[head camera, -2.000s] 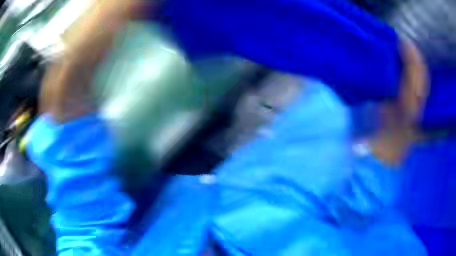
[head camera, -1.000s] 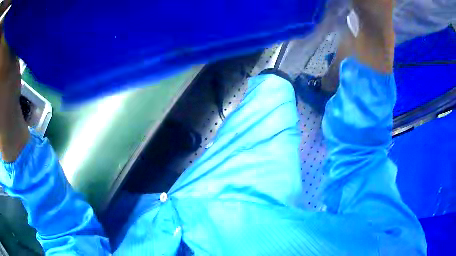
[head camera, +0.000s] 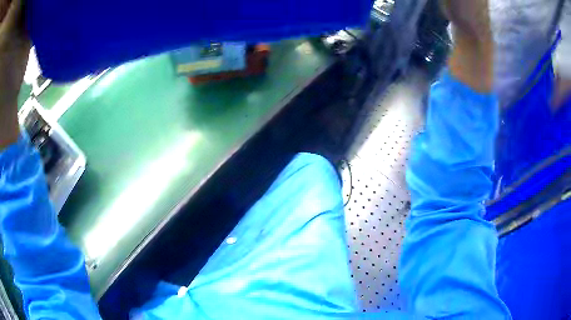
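Observation:
A deep blue cloth is spread wide across the top of the view, raised above the bench and cut off by the top edge. My left hand is at the far left, partly cut off, against the cloth's left end and holding it. My right hand is at the top right, cut off by the top edge. Its fingers are hidden, and in view it stands apart from the cloth's visible right end.
A white-framed unit with dark parts lies at the left of the green bench, beside my left sleeve. A grey-blue and orange block sits farther back. Perforated metal and blue sheeting are on the right.
The cloth has moved up, uncovering more bench and the block. The view has shifted, showing more of the white-framed unit. My right hand is higher and more cut off.

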